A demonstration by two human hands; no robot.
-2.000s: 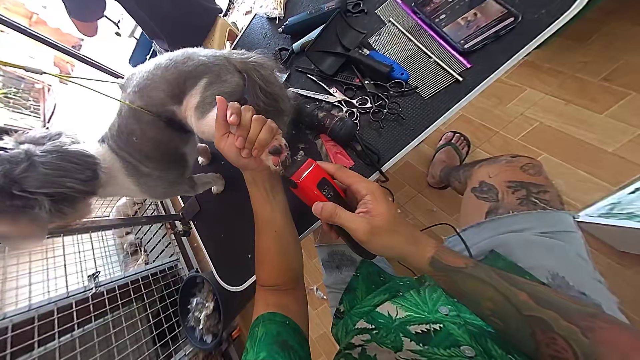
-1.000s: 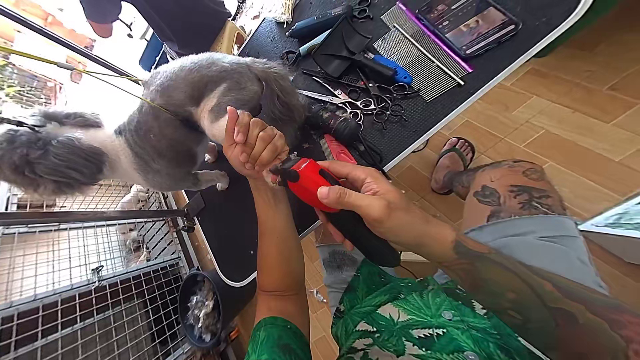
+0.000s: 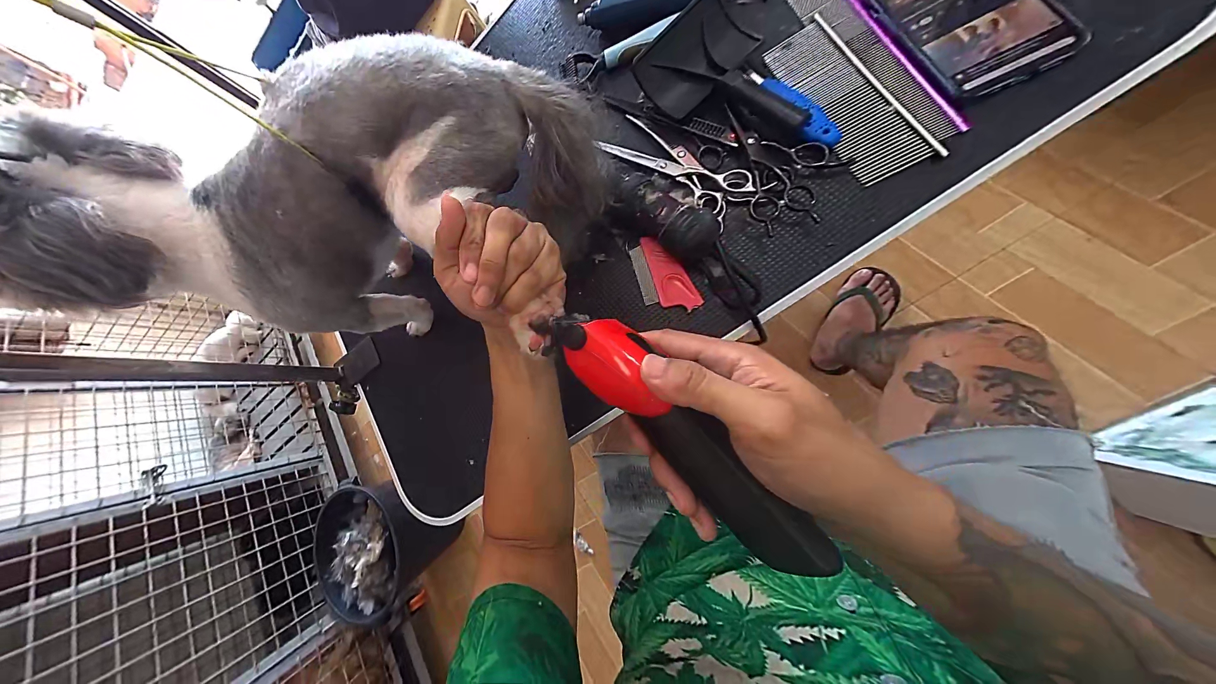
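Note:
A grey and white dog with trimmed fur stands on the black grooming table, its head toward the left edge. My left hand is closed around one of its hind legs, and the paw shows below my fingers, pads outward. In my right hand is a red and black pet clipper, its blade end at the paw. Whether the blade touches the pads cannot be told. Just right of the paw, a red-handled comb lies on the table.
Several scissors, a blue-handled tool, metal combs and a phone lie along the table. A wire cage with a small white dog inside stands at left, beside a bucket of hair clippings. A grooming lead runs to the dog.
In my right hand the clipper has turned: its body pointed more sideways, and now slants down to the right from the paw. My left hand keeps its hold. The dog's head has shifted.

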